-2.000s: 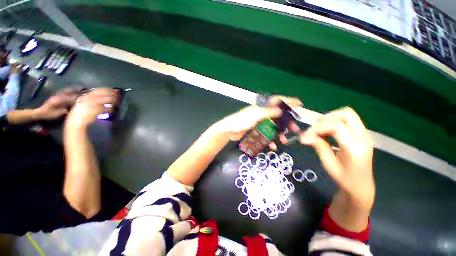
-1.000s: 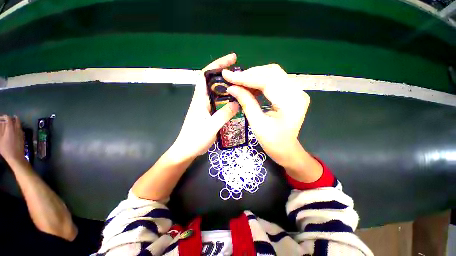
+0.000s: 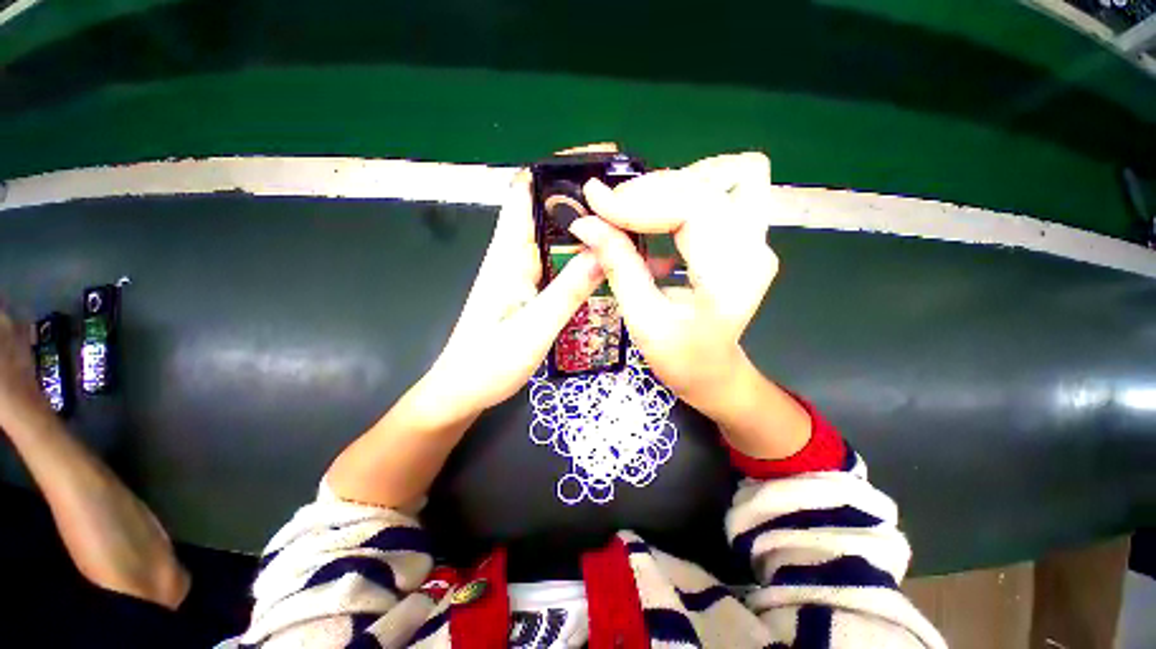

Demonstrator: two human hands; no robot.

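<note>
A black handset housing [image 3: 591, 332] with a green and reddish board is held upright over the mat. My left hand [image 3: 510, 311] grips it from the left, with the thumb across the board. My right hand [image 3: 691, 273] has its thumb and index fingertips at the round recess [image 3: 564, 207] near the far end, where a dark disc with a pale brownish rim shows. Whether the fingertips pinch a ring cannot be told. A pile of white rings [image 3: 606, 431] lies just below the housing.
Two similar black units [image 3: 98, 340] lie on the dark green mat at the left. Another person's arm [image 3: 79, 488] reaches in beside them. A pale edge strip [image 3: 317, 178] crosses behind my hands, with a green belt [image 3: 380, 114] beyond.
The housing has tilted slightly and its recess shows more clearly. My right fingertips remain at the recess. The other person's hand has moved left, off the units.
</note>
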